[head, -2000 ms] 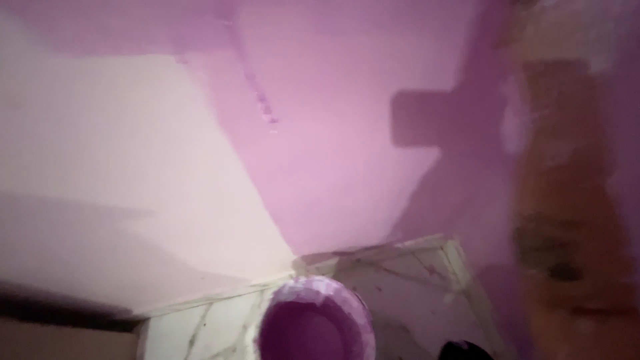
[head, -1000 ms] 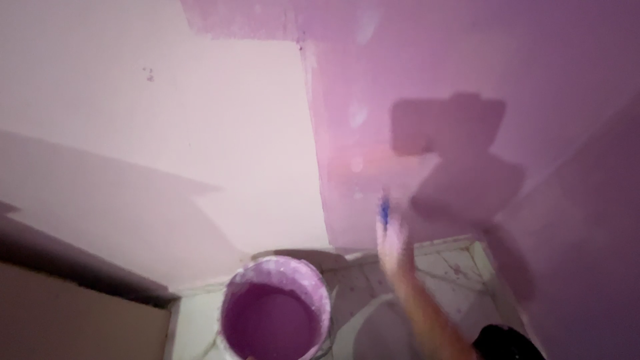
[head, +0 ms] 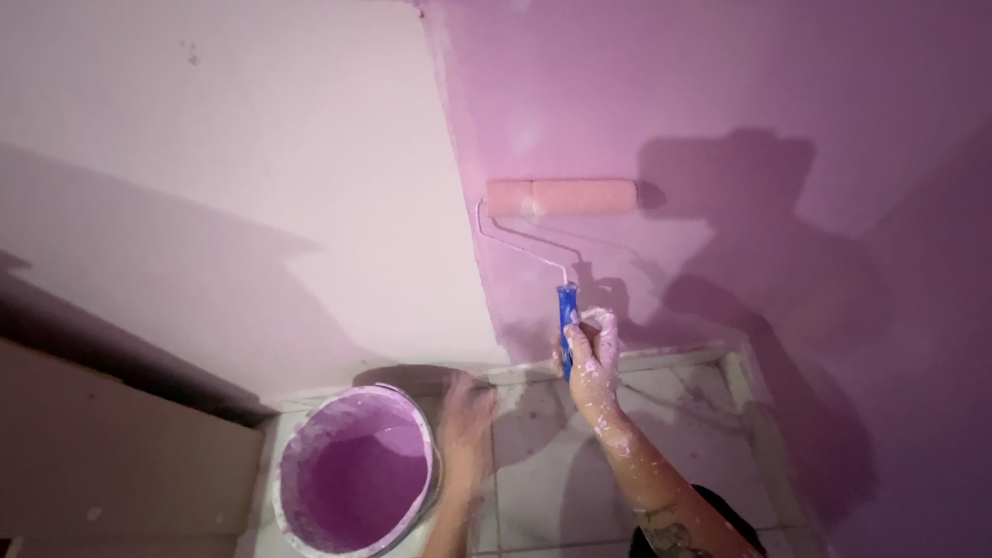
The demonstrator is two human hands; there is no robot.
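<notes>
My right hand (head: 595, 356), spattered with paint, grips the blue handle (head: 568, 329) of a paint roller. The pinkish roller sleeve (head: 573, 198) lies level against the purple-painted wall (head: 558, 101), close to the border with the white part of the wall (head: 333, 155). My left hand (head: 466, 407) is blurred, just right of a bucket (head: 428, 442) that holds purple paint (head: 360, 488); whether it grasps anything is unclear.
White marbled floor tiles (head: 542, 496) and a low tiled skirting (head: 659, 356) run along the wall's foot. A pale panel-like piece of furniture (head: 116, 465) stands at the lower left. Shadows fall across the wall.
My left hand has come into view beside the bucket. The roller sleeve and frame now show distinctly, where they were blurred one second ago. The view has shifted.
</notes>
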